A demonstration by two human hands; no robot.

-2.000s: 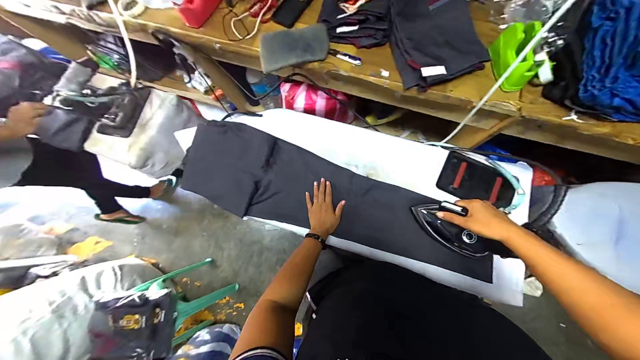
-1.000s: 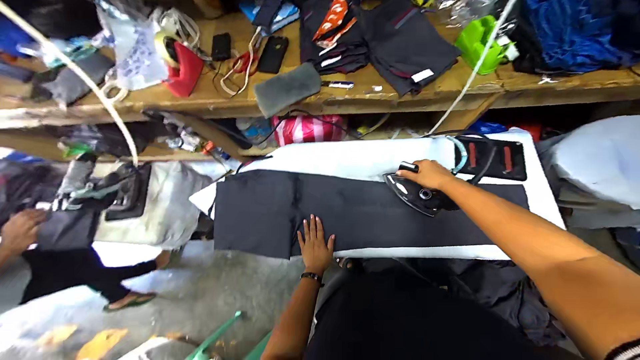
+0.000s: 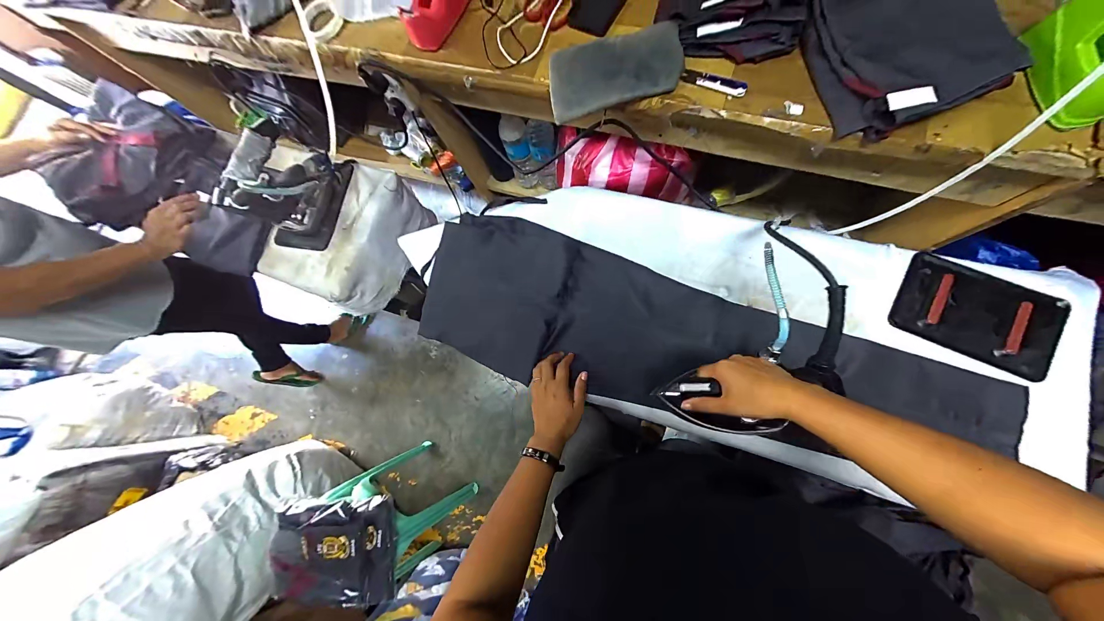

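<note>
Dark grey fabric [image 3: 638, 302] lies along a white-covered ironing board [image 3: 690, 233]. My right hand [image 3: 746, 388] grips the handle of a steam iron [image 3: 716, 418], whose tip points left at the near edge of the fabric. A black cable and a pale blue hose [image 3: 779, 302] rise from the iron's rear. My left hand [image 3: 558, 401] rests on the near edge of the fabric, left of the iron, fingers slightly apart and holding nothing. To the right, a black iron rest [image 3: 979, 315] with two red strips sits on the board.
Behind the board runs a wooden workbench [image 3: 483, 78] with folded dark garments [image 3: 906, 60], a grey pad [image 3: 617, 69] and a green plastic holder [image 3: 1069, 60]. At left a co-worker's hand [image 3: 170, 224] touches dark cloth by another iron [image 3: 276, 194]. White sacks [image 3: 216, 517] lie lower left.
The iron, in my right hand, has moved from the fabric's upper part to its near edge. My left hand now lies at that near edge too. The view has shifted.
</note>
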